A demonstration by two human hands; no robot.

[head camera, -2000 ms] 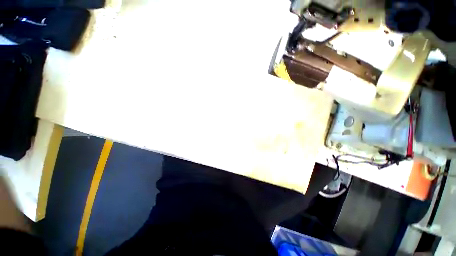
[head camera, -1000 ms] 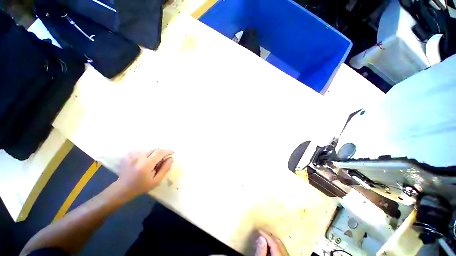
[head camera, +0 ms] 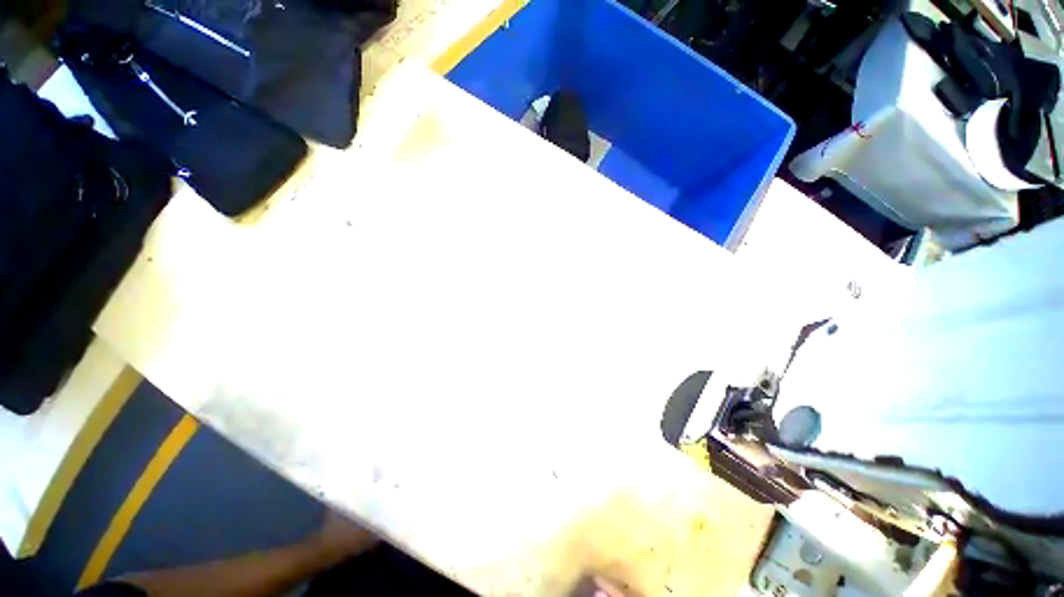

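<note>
The pale wooden extension table [head camera: 467, 350] lies in front of me, overexposed in its middle. My left forearm shows at the bottom, below the table's front edge; the left hand itself is hidden at or under that edge. Only a small, blurred part of my right hand [head camera: 601, 587] shows at the bottom edge, on or beside the table; its fingers cannot be made out. The sewing machine [head camera: 922, 373] stands at the right, with its needle area [head camera: 743, 414] at the table's right end.
Black fabric pieces with zippers [head camera: 198, 128] and a dark stack [head camera: 70, 245] lie on the left side table. A blue bin [head camera: 665, 117] behind the table holds a few dark and pale pieces. A white machine [head camera: 922, 128] stands at the back right. A yellow line [head camera: 140, 501] crosses the floor.
My left hand has moved off the tabletop to below its front edge. My right hand has dropped mostly out of the picture. The view has shifted slightly.
</note>
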